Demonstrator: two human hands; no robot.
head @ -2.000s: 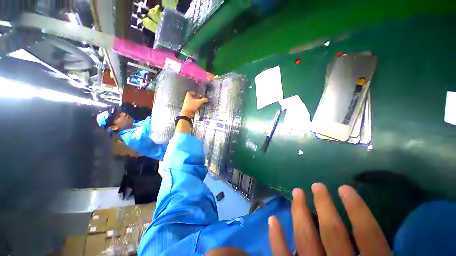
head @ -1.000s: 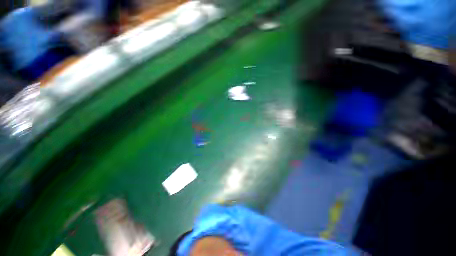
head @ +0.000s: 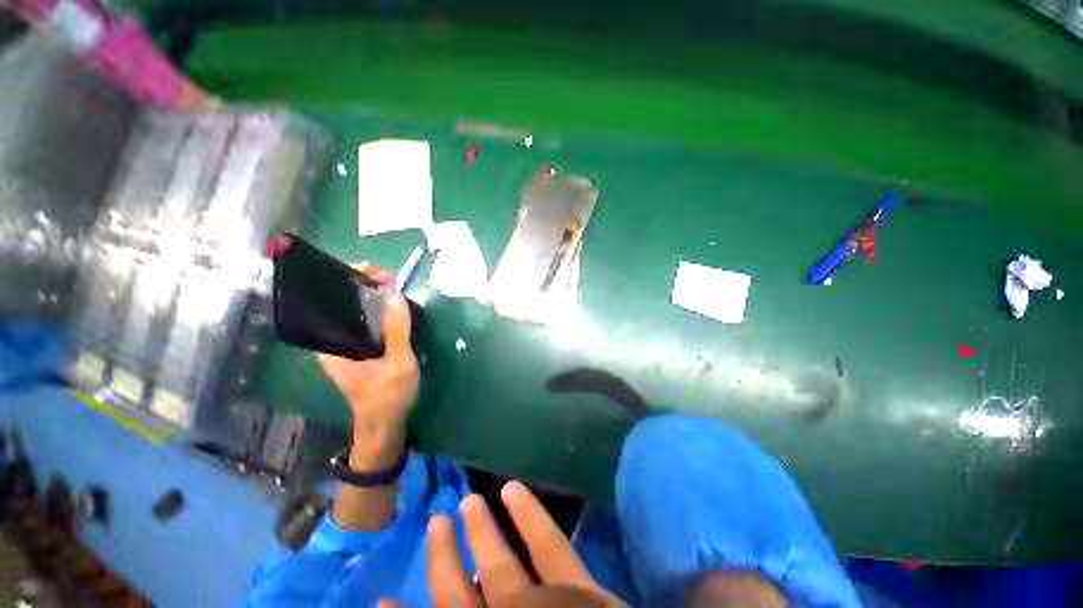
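Observation:
My left hand (head: 382, 368) holds a flat glossy black screen module (head: 327, 299) above the mat, beside the filled tray, with a red spot at its upper left corner. My right hand (head: 505, 556) is at the bottom edge, partly cut off, fingers apart, with nothing seen in it. A dark flat shape lies behind its fingers; I cannot tell what it is. A small stack of silver-grey modules (head: 534, 249) lies on the green mat, with a dark and orange strip on top. The clear tray with silver modules (head: 166, 255) is at the left.
White papers (head: 396, 187) and a pen (head: 412, 268) lie left of the stack. Farther right are a white sheet (head: 710, 292), a blue and red tool (head: 853, 241) and crumpled white paper (head: 1024, 285). A black curved strip (head: 597, 386) lies near the bench edge. The green conveyor (head: 665, 113) runs behind.
The view swung right, then back over the bench. My left hand has moved from the tray to the mat beside it and now holds the black module. My right hand remains low.

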